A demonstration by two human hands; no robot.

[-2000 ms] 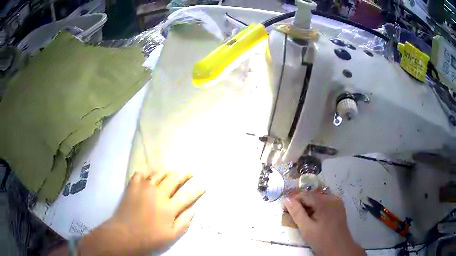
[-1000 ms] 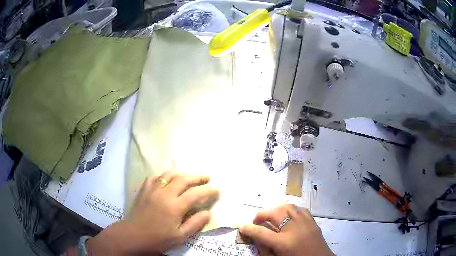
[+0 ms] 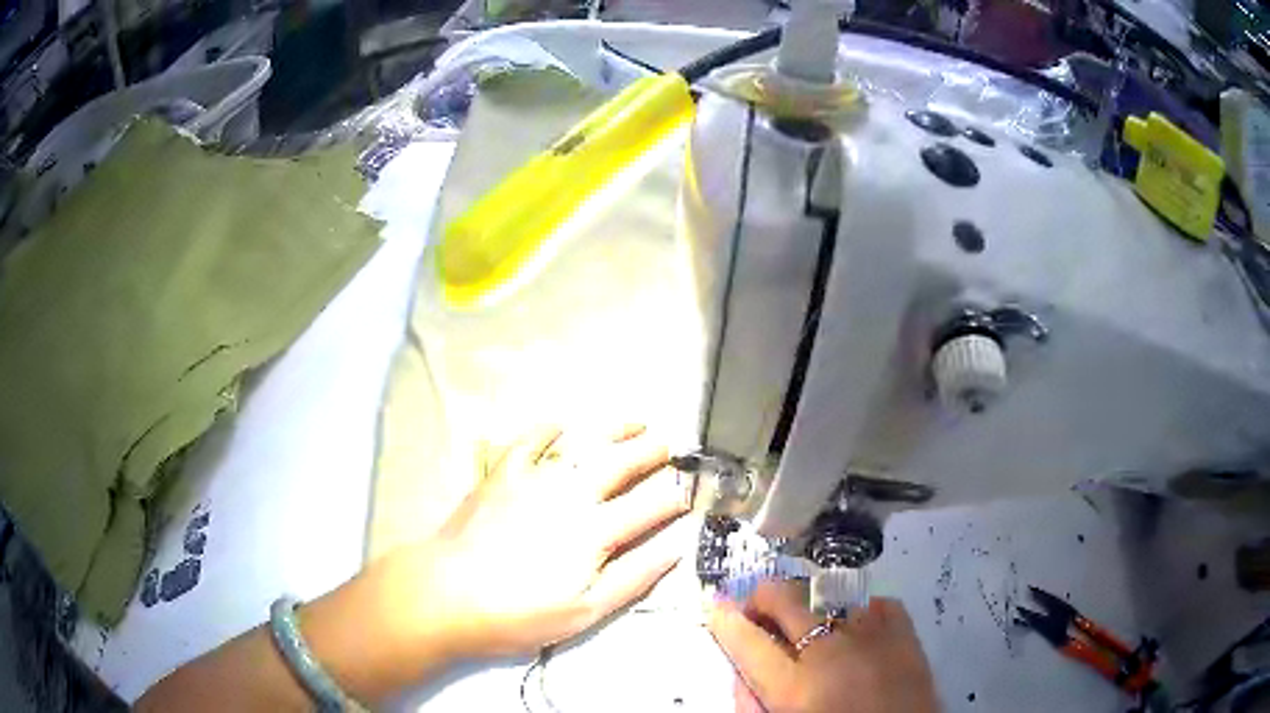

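A pale olive panel (image 3: pixel 522 314), washed out under the light, lies on the bed left of the white machine head (image 3: pixel 891 279). My left hand (image 3: pixel 557 536) rests flat on it, fingers spread, fingertips beside the presser foot area (image 3: pixel 717 543). My right hand (image 3: pixel 829 648) is just in front of and right of the foot, thumb and forefinger close together at the cloth's edge; glare and my fingers hide whether they pinch it. The needle point cannot be made out.
A darker olive stack (image 3: pixel 174 320) lies at the left, with a white tub (image 3: pixel 209 105) behind. A yellow lamp (image 3: pixel 564 188) hangs over the panel. Orange-handled snips (image 3: pixel 1093 641) lie at the right. A yellow tag (image 3: pixel 1177 178) is on the arm.
Both hands have moved forward from the table's front edge to the presser foot, the left also to the right. The view has come closer to the machine head. The tan patch is now hidden.
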